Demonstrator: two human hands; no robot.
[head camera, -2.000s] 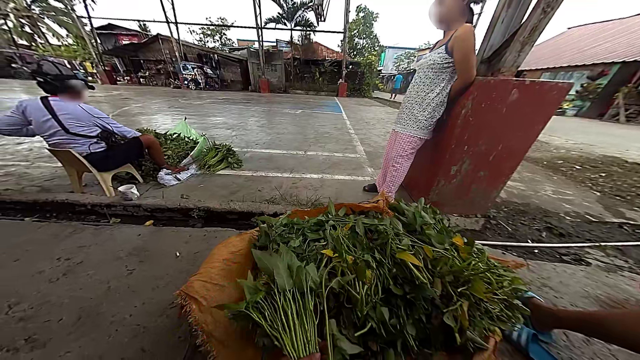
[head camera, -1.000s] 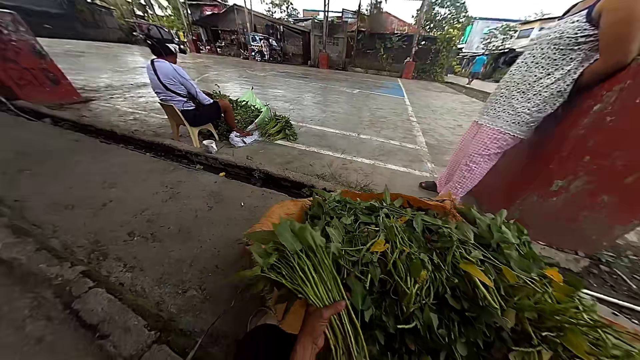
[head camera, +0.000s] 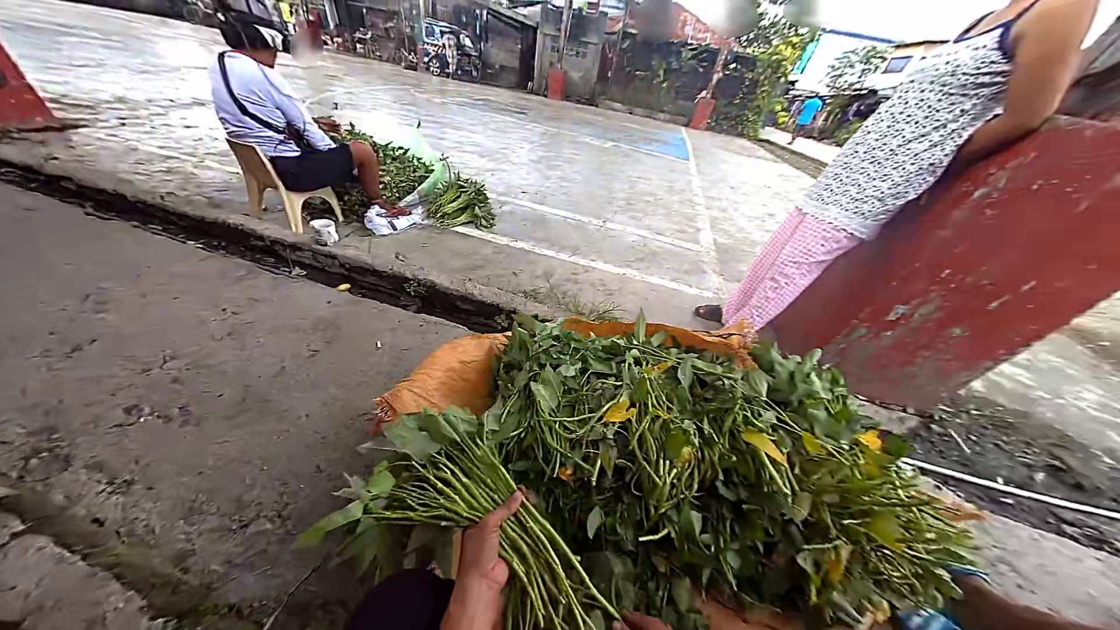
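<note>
My left hand (head camera: 483,560) is closed around a bunch of long-stemmed leafy greens (head camera: 472,486), its thumb lying across the stems and the leaves pointing to the upper left. Only the fingertips of my right hand (head camera: 643,621) show at the bottom edge, by the lower ends of those stems; its grip is hidden. Beside the bunch, a big heap of the same greens (head camera: 665,455), with a few yellow leaves, fills an orange woven sack (head camera: 446,376) whose rim shows at the back and left.
A person (head camera: 271,114) sits on a plastic chair (head camera: 258,175) beyond the drainage gutter (head camera: 420,293), near more greens (head camera: 394,171) and a white cup (head camera: 324,232). Another person (head camera: 901,149) leans on a red concrete block (head camera: 980,262). A foot in a blue sandal (head camera: 932,617) is at lower right.
My left hand, not clearly visible two seconds ago, came into view holding the bunch and still holds it. Fingertips of my right hand now show by the stem ends. The view has turned left.
</note>
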